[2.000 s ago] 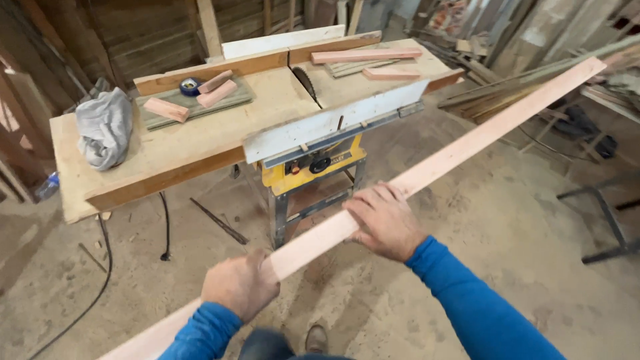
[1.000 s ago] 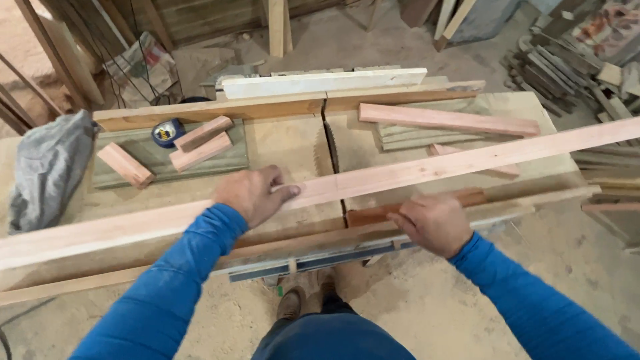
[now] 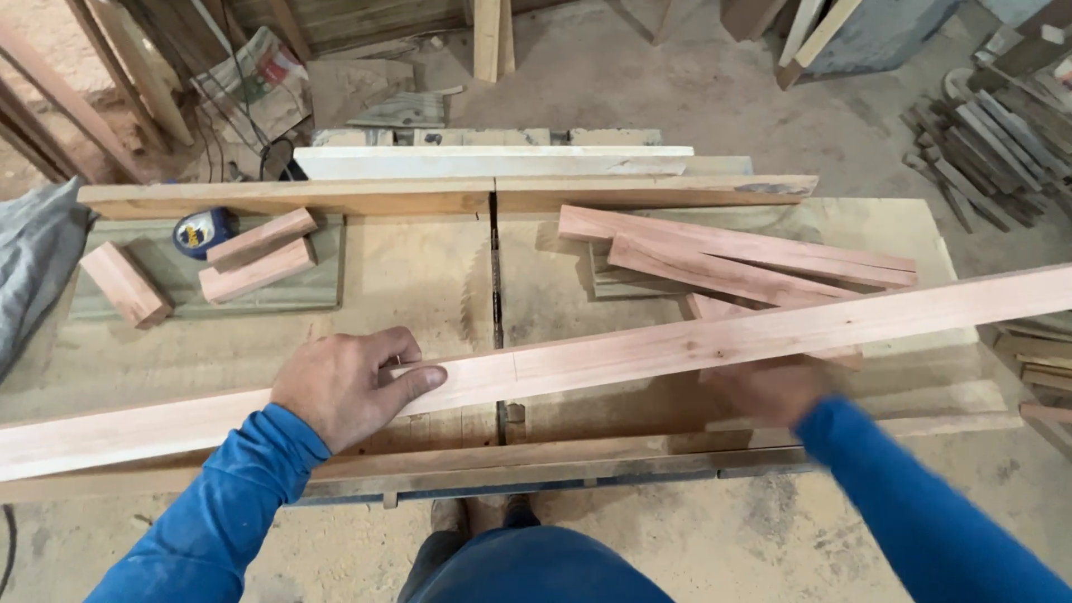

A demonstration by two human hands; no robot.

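A long pinkish wooden board point(image 3: 620, 353) lies slantwise over the plywood sled of a table saw, with a thin pencil line across it. My left hand point(image 3: 356, 381) grips the board left of the saw slot, thumb on its face. Behind the board is the saw slot point(image 3: 496, 276) with the blade's narrow edge in it. My right hand point(image 3: 766, 387), blurred, is at the board's near edge on the right; its fingers are partly hidden and its hold is unclear. Close by lie a short wood piece point(image 3: 775, 331) and a longer strip point(image 3: 729, 272).
Another pink strip point(image 3: 745, 247) rests on a greenish board at the right. At the left are a tape measure point(image 3: 199, 233), short wood blocks point(image 3: 127, 285) and a grey cloth point(image 3: 33, 260). A wooden fence point(image 3: 293, 201) runs along the sled's far side. Scrap wood point(image 3: 988, 159) is piled beyond, right.
The long board has come from in front of the saw to over the sled. A short piece near my right hand, lying along the near fence a second ago, no longer shows there. The view has shifted closer.
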